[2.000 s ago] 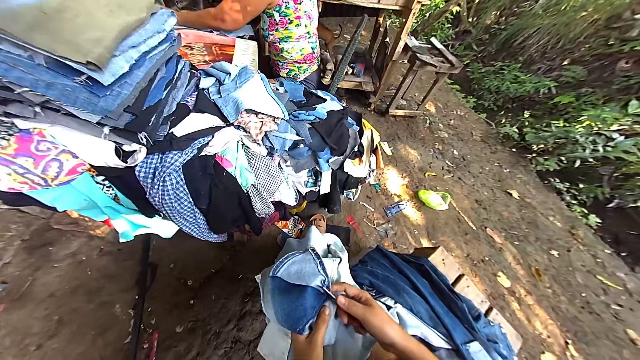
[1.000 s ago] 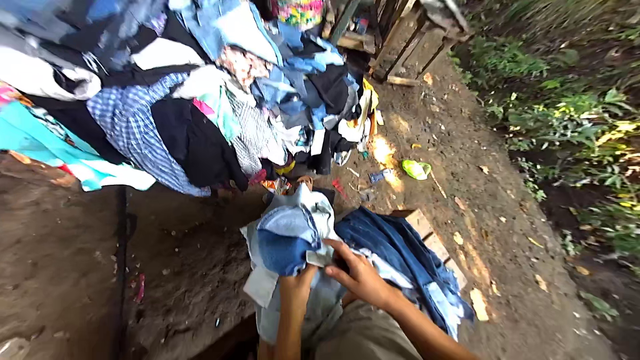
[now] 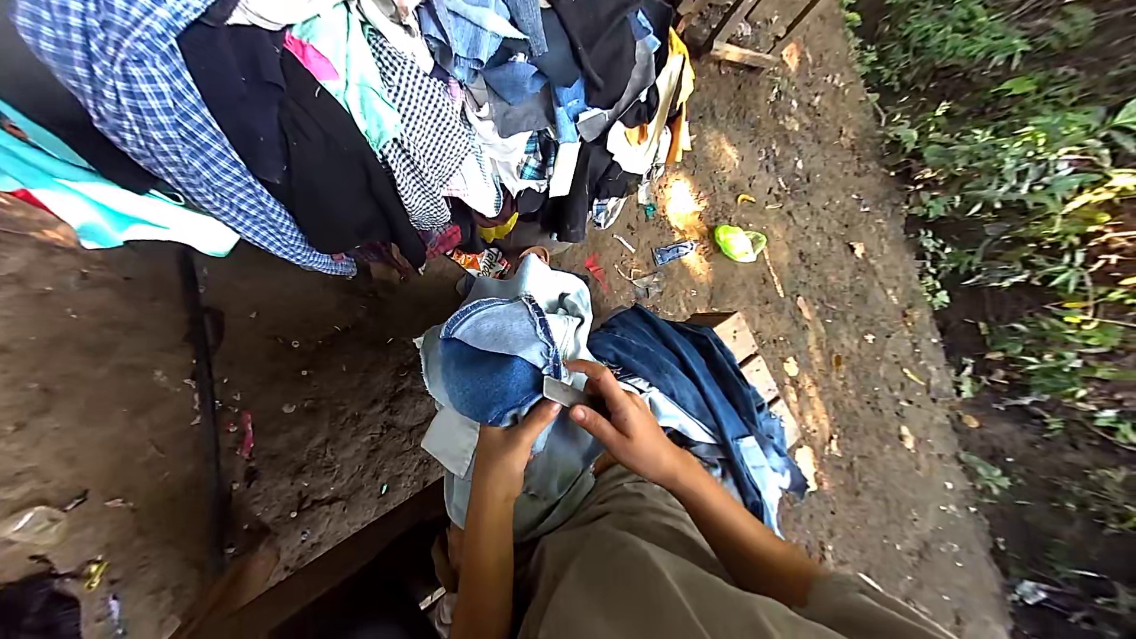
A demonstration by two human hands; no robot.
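A denim piece (image 3: pixel 488 377) with light and dark blue panels and a dark seam lies over my lap, on paler denim (image 3: pixel 559 297). My left hand (image 3: pixel 515 444) grips its lower right edge, thumb on top and the other fingers hidden under the cloth. From the right, my right hand (image 3: pixel 621 417) holds a small flat grey blade-like piece (image 3: pixel 565 391) between thumb and fingers, against the seam's lower end. What exactly that piece is, I cannot tell. Dark blue jeans (image 3: pixel 683 373) lie just right of my right hand.
A large heap of fabric scraps and clothes (image 3: pixel 426 124) rises ahead. The jeans rest on a slatted wooden crate (image 3: pixel 732 335). A green plastic bag (image 3: pixel 739 243) and wrappers lie on the dirt ground (image 3: pixel 834 373), plants (image 3: pixel 1021 133) grow at the right, and a dark pole (image 3: pixel 204 390) is at the left.
The view has tilted down towards my lap. My right hand now shows the flat grey piece, which I cannot make out two seconds ago. My left hand stays on the denim.
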